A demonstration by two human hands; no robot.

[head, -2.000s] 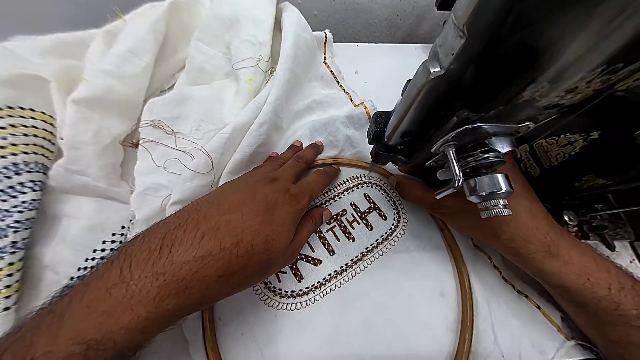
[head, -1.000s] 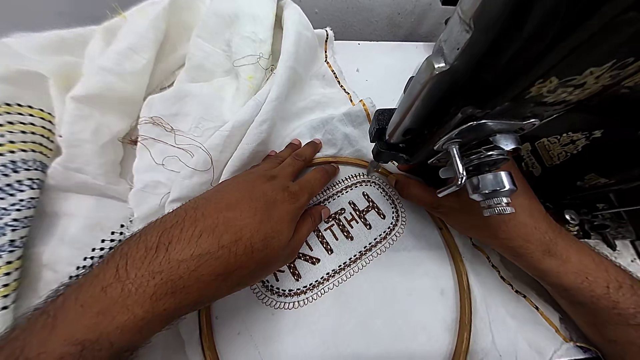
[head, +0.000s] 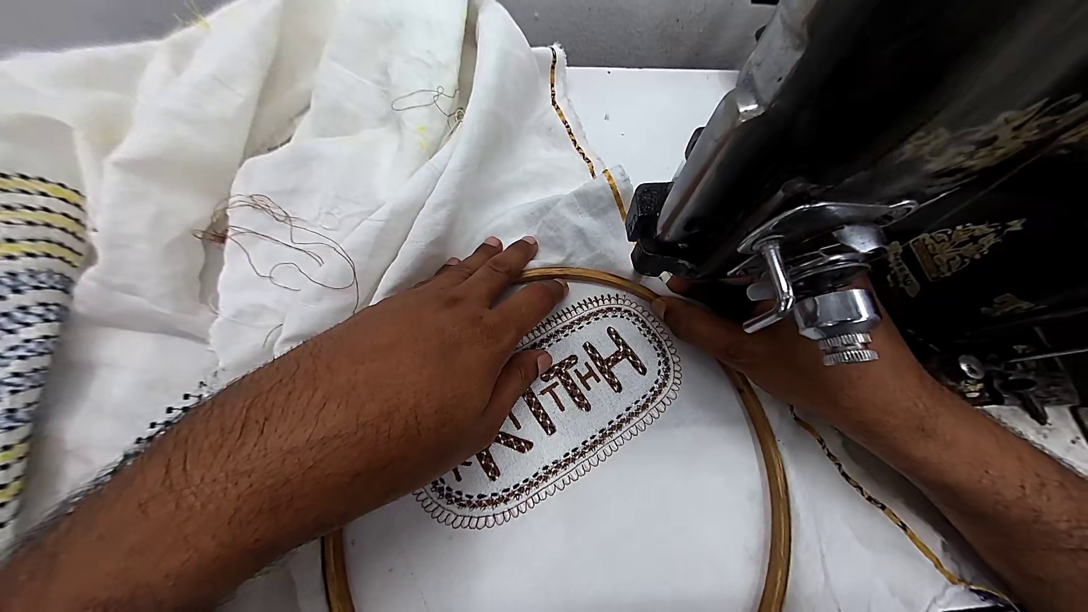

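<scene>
White fabric (head: 680, 510) is stretched in a wooden embroidery hoop (head: 775, 501), with brown stitched letters inside an oval looped border (head: 544, 476). My left hand (head: 467, 340) lies over the hoop's upper left and covers part of the lettering, its fingertips past the rim. At the hoop's upper right, my right hand (head: 748, 340) has its thumb or a finger at the rim, just right of the border; its other fingers are hidden behind the sewing machine head. The black sewing machine (head: 816, 127) hangs over that edge; its needle cannot be made out.
Bunched white fabric (head: 340, 127) fills the left, with loose brown threads (head: 297, 238) on it. Yellow and dark stitched bands (head: 38, 221) run down the far left. A metal thread tensioner (head: 837, 314) juts from the machine above my right hand. Behind is a grey wall (head: 629, 34).
</scene>
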